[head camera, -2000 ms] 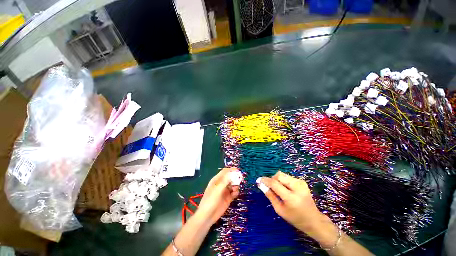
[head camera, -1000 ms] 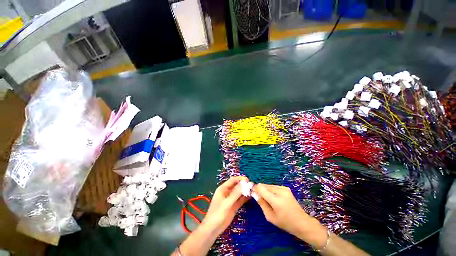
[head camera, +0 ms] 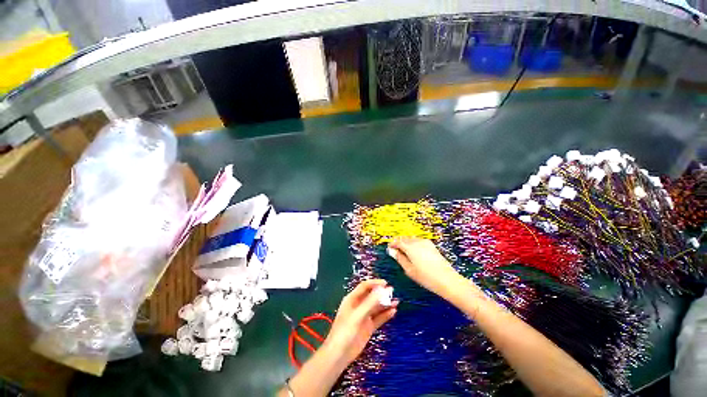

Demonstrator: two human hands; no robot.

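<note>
My left hand (head camera: 363,316) holds a white connector housing (head camera: 384,295) between its fingertips, over the left edge of the blue wires (head camera: 422,337). My right hand (head camera: 419,262) is farther forward, over the green wires (head camera: 380,267), just below the yellow wires (head camera: 401,222). A small white thing shows at its fingertips; whether it is a housing or a finger covering I cannot tell, nor whether a wire is held. The red wires (head camera: 527,246) and black wires (head camera: 581,326) lie to the right.
Loose housings (head camera: 217,318) are heaped at left by the small carton (head camera: 232,233) and white sheet (head camera: 293,250). Red-handled scissors (head camera: 298,341) lie left of my left hand. A plastic bag (head camera: 101,248) rests by brown cardboard (head camera: 167,287). Harnesses (head camera: 605,209) are piled at right.
My hands were together at the housing one second ago and are now apart. My right hand has moved forward to the green wires. The camera view has tilted up.
</note>
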